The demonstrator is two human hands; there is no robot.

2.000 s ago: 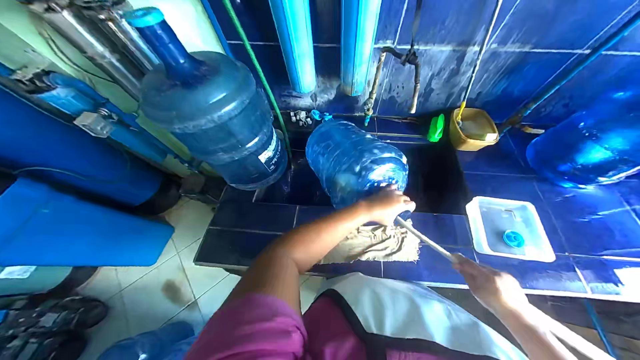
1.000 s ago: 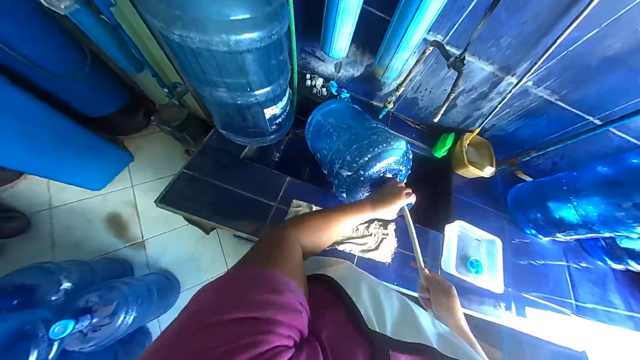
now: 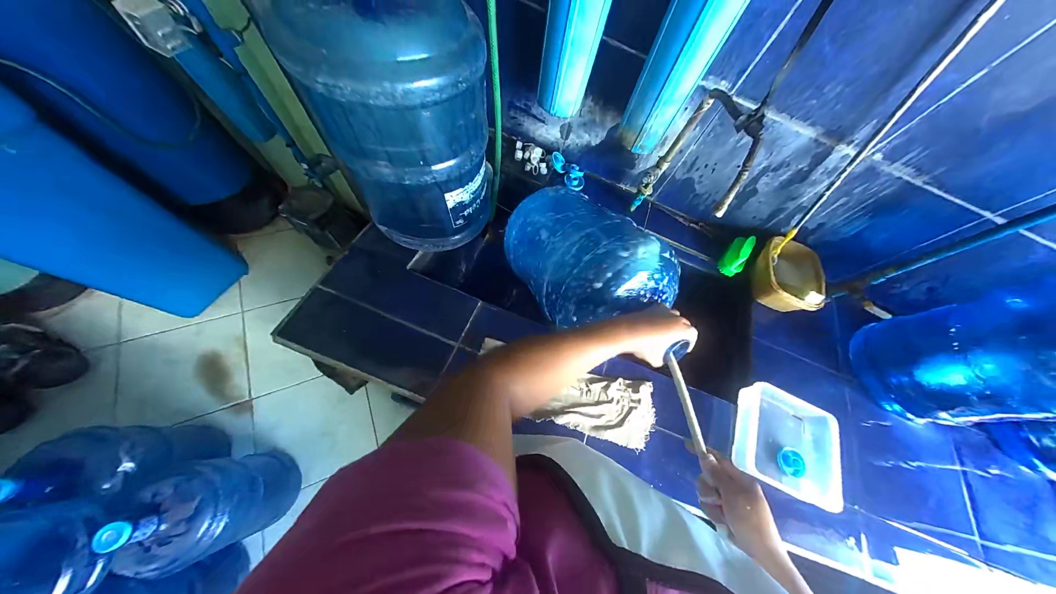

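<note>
A wet blue plastic water jug point(image 3: 590, 256) lies on its side in the dark sink basin, its mouth towards me. My left hand point(image 3: 660, 334) grips the jug's neck. A pale stick point(image 3: 686, 404) runs into the mouth; what is on its inner end is hidden. My right hand point(image 3: 730, 491) is closed around the stick's lower part. Beneath my left forearm, a frayed beige cloth point(image 3: 610, 408) lies on the tiled edge. To the right of the stick stands a white plastic tub point(image 3: 747, 433) with a blue cap point(image 3: 790, 462) in it.
A large upright jug point(image 3: 404, 124) stands left of the basin. Behind it are a green brush point(image 3: 736, 256) and a yellow container point(image 3: 788, 276). More jugs lie at the right point(image 3: 957, 363) and stand on the floor at lower left point(image 3: 198, 503). Two blue filter tubes point(image 3: 577, 58) hang above.
The view has shifted left and closer. Both hands stay on the jug's neck and the stick; the stick now slants more steeply than two seconds ago.
</note>
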